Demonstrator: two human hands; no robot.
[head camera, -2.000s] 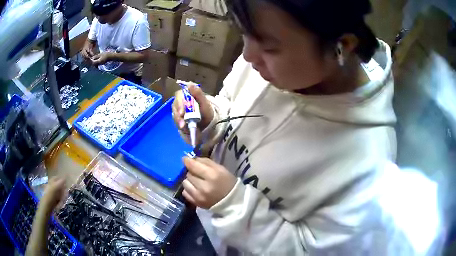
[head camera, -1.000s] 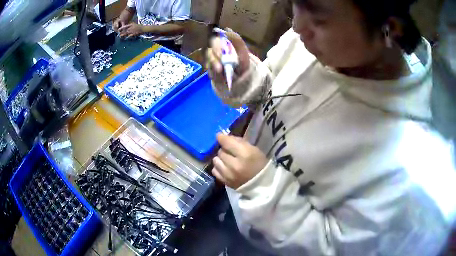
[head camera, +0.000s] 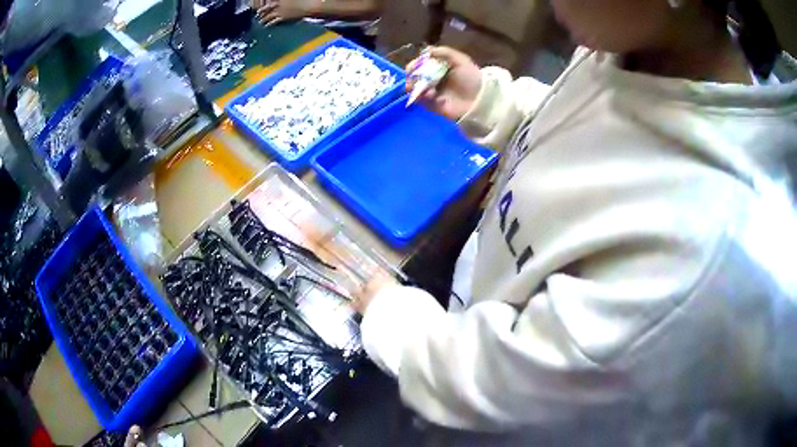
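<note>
A fingertip that looks like part of my right hand (head camera: 134, 436) shows at the bottom edge; the rest is cut off, and its grip is hidden. A black flat cable (head camera: 205, 414) lies just right of it. My left hand is out of view. Nearest in front are a blue bin (head camera: 59, 325) with a grid of dark squarish parts (head camera: 109, 319) and a clear plastic tray (head camera: 328, 209) heaped with tangled black cables (head camera: 253, 319).
A person in a light hoodie (head camera: 603, 262) stands at right, one hand (head camera: 371, 290) at the clear tray, the other holding a glue tube (head camera: 426, 77). Behind are a blue bin of small white parts (head camera: 319, 98), an empty blue bin (head camera: 398, 170), plastic bags (head camera: 162, 92) and another person's arm (head camera: 328, 9).
The view has shifted. The other person's lower hand has moved down to the clear tray, and the glue tube is away from that hand. My hand, earlier over the near blue bin, is now almost out of frame.
</note>
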